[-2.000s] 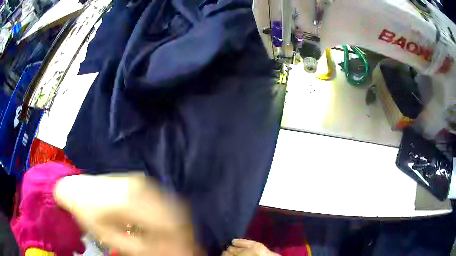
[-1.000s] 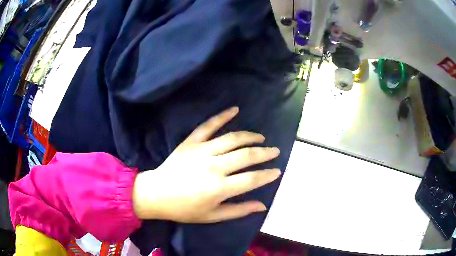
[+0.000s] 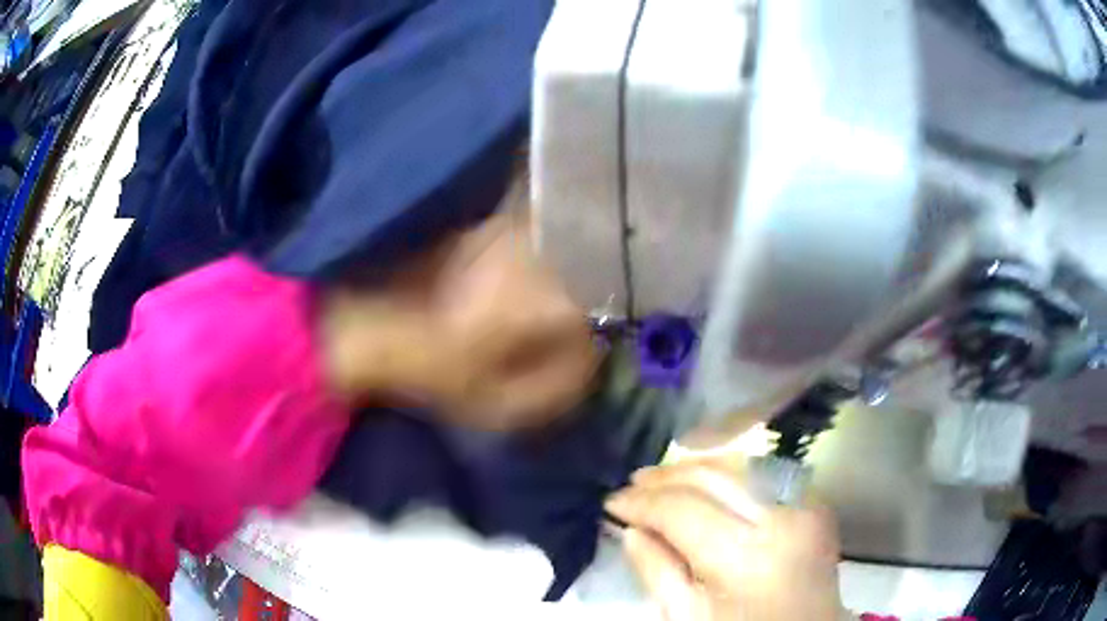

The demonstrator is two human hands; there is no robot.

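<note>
The navy garment (image 3: 401,134) lies heaped left of the white machine head (image 3: 680,158), its lower edge running to the needle area. My left hand (image 3: 498,334), blurred, is on the cloth just left of the head; its fingers are bent, and their grip is unclear. My right hand (image 3: 728,546) is below the needle area, its fingertips pinching a dark edge of the garment. A purple part (image 3: 666,349) sits low on the head. The needle is hidden.
A ribbed dark and metal tension assembly (image 3: 1002,322) is at the right. A black flat thing (image 3: 1032,576) lies at the lower right. A red basket edge (image 3: 261,600) shows below the table at the lower left, and blue plastic (image 3: 27,364) at the far left.
The view has moved close to the machine head. My left hand, earlier spread flat on the cloth, is now bent beside the head. My right hand has come into view at the garment's edge.
</note>
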